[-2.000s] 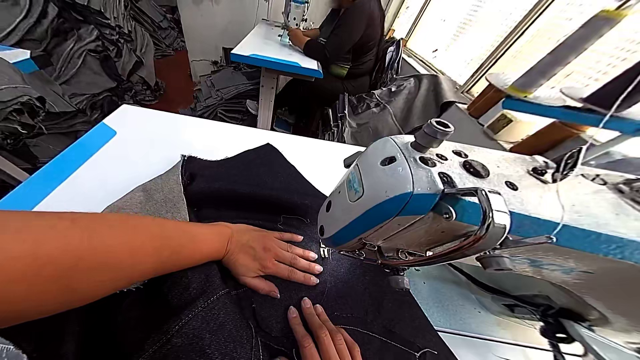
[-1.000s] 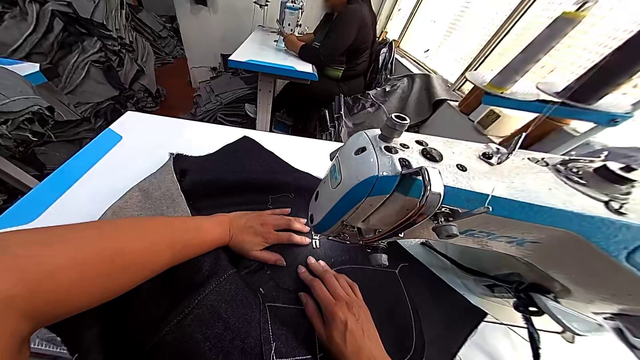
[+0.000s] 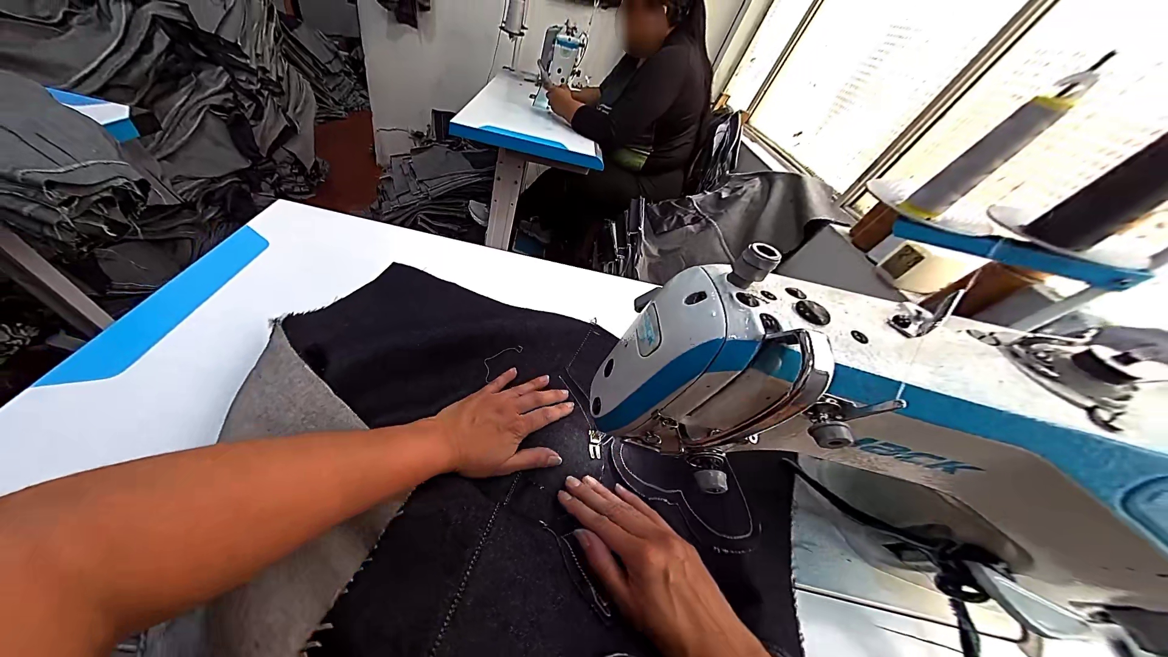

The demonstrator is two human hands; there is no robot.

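A dark denim panel (image 3: 411, 338) with pale stitch lines lies on the white sewing table, its grey underside (image 3: 283, 438) folded up at the left. The head of a Jack sewing machine (image 3: 712, 356) stands over it, and the presser foot (image 3: 596, 444) is down at the cloth. My left hand (image 3: 506, 424) lies flat on the denim just left of the foot, fingers spread. My right hand (image 3: 634, 552) rests palm down on the denim below the foot, its fingers close together and pointing towards it. Neither hand grips the cloth.
Thread cones (image 3: 995, 155) stand on a blue-edged rack at the right. Beyond the table, a person (image 3: 652, 100) works at another sewing machine (image 3: 561, 59). Piles of grey garments (image 3: 182, 109) fill the far left, with more cloth (image 3: 739, 219) behind the machine.
The denim has turned under the machine, with the curved stitch lines now right of the foot. Both hands have stayed flat on it near the foot.
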